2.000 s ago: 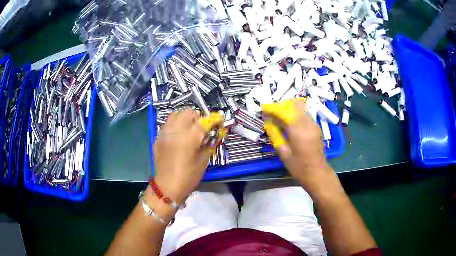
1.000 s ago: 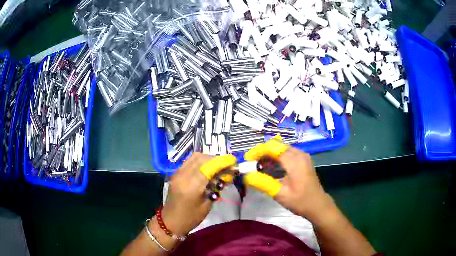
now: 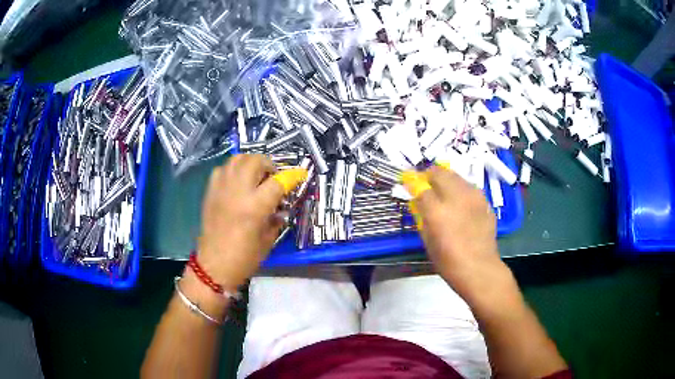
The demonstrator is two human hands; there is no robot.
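My left hand [image 3: 248, 207], with a yellow finger cot, is curled over the left part of the near blue tray [image 3: 326, 252]. Tube ends show under its fingers. My right hand [image 3: 460, 218] reaches over the tray's right part, its yellow-covered fingertips at the edge of the white cylinders [image 3: 474, 81]. A white piece shows beside these fingertips; whether they grip it cannot be told. Silver metal tubes [image 3: 340, 192] lie in the tray between the hands, some side by side.
A clear plastic bag [image 3: 196, 81] of tubes lies behind the near tray. A left blue tray [image 3: 92, 274] holds silver pieces with red bits, with more trays at the left edge. A blue tray [image 3: 645, 170] stands at right. A dark slim tool [image 3: 546, 174] lies beside the heap.
Since one second ago, my hands have moved apart and forward from the tray's front edge, left hand to the left and right hand towards the white heap. The white cylinder between them is gone.
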